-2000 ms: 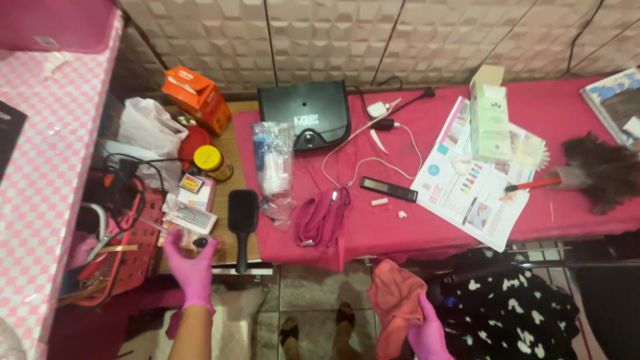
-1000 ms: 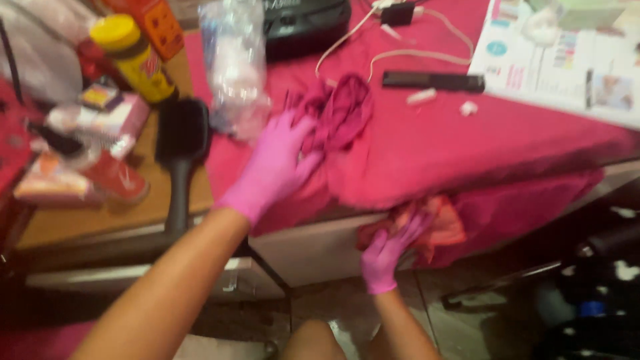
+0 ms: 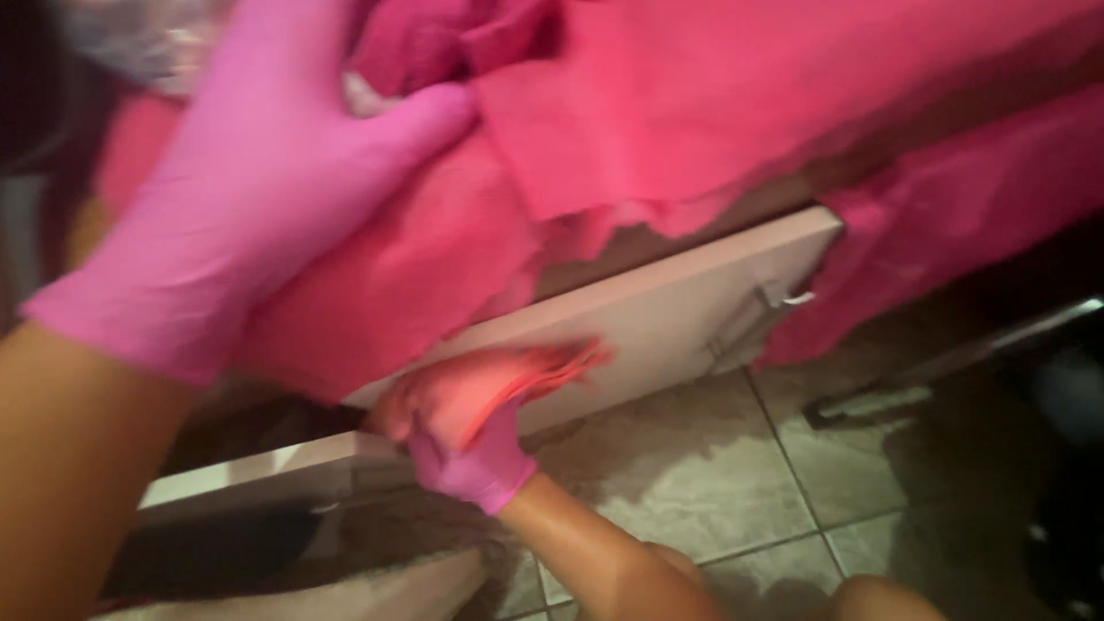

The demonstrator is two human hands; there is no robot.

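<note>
My left hand (image 3: pixel 250 181), in a pink glove, reaches over the pink cloth cover (image 3: pixel 405 250) on the table. Its thumb is spread beside a bunched magenta fabric item (image 3: pixel 414 43); its fingers run out of view at the top, so what they do is hidden. Lower down, my gloved right hand (image 3: pixel 474 461) grips a folded coral-coloured cloth (image 3: pixel 466 392). That cloth lies against or just in front of a pale drawer front (image 3: pixel 655 302) under the table edge.
A metal handle (image 3: pixel 746 319) sits on the drawer front. Clear plastic wrapping (image 3: pixel 155 39) shows at the top left. More magenta cloth (image 3: pixel 949 207) hangs at the right. Below are the tiled floor (image 3: pixel 724 483) and a second pale panel edge (image 3: pixel 259 461) at the lower left.
The view has moved in close to the table edge. My left hand has gone from the small items at the left to the magenta fabric. The coral cloth has come to the drawer front with my right hand.
</note>
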